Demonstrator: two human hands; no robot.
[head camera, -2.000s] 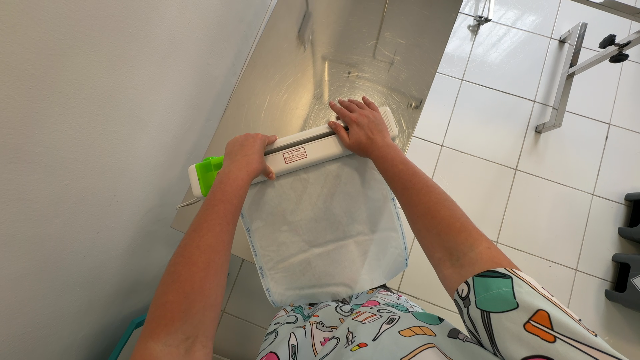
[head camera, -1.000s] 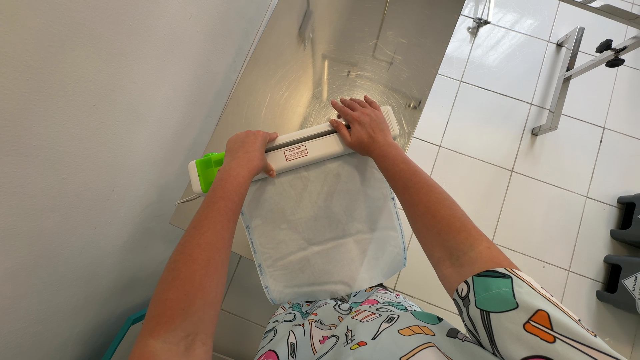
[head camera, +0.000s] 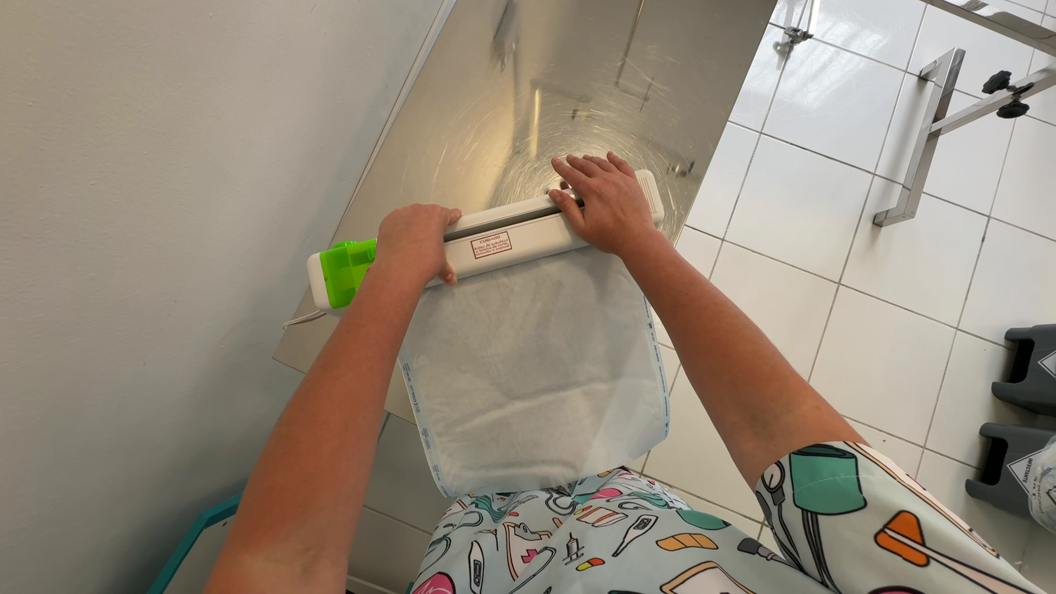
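Note:
A white impulse heat sealer (head camera: 528, 239) with a green plastic end part (head camera: 346, 271) lies slantwise on a stainless steel table (head camera: 462, 124). My left hand (head camera: 415, 243) grips its bar near the green end, thumb and fingers on either side. My right hand (head camera: 605, 200) rests on the bar toward the other end, palm down, fingers spread over its far edge. A wide sterilization pouch (head camera: 536, 371) with blue-printed side edges extends from under the sealer's near side, over the table edge, down to my patterned top. Its far end is hidden at the sealer.
A pale wall (head camera: 181, 206) stands to the left, close to the table. On the right are a tiled floor (head camera: 874, 330), a metal stand leg (head camera: 928, 136) with black knobs and dark grey plastic objects (head camera: 1027, 371). A teal edge (head camera: 198, 536) shows at lower left.

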